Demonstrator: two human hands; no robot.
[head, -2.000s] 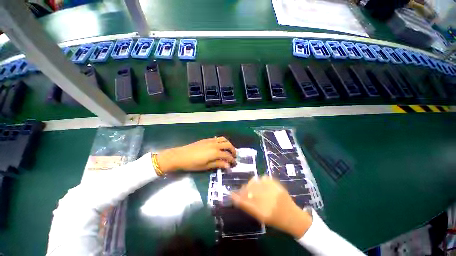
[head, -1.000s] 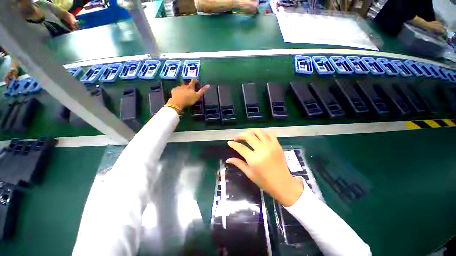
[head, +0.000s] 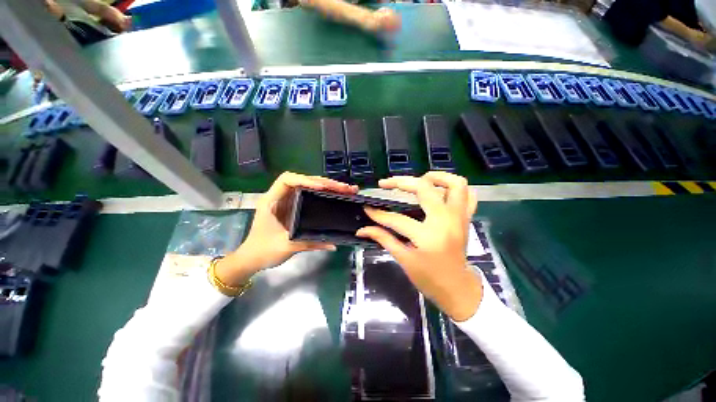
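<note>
A dark housing (head: 330,216) lies level between my hands above the bench, its hollow side towards me. My left hand (head: 275,224) grips its left end. My right hand (head: 428,228) is at its right end, with thumb and fingertips inside the hollow; the fingers cover that end. I cannot tell whether a small adhesive piece is at the fingertips. The glossy black die-cut sheet (head: 389,330) lies on the bench below my right hand. Bagged black sheets (head: 463,341) lie to its right, partly under my right forearm.
Dark housings (head: 396,145) and blue frames (head: 302,93) stand in rows on the belt behind a pale rail (head: 549,192). A grey post (head: 118,118) crosses the left. Joined dark housings (head: 55,235) lie far left. A long plastic bag (head: 200,235) lies near my left sleeve. People's arms show across the belt.
My left hand has come back from the belt with a housing taken from the row. My right hand, empty before, is now at the housing. Another blue frame stands at the left group's end.
</note>
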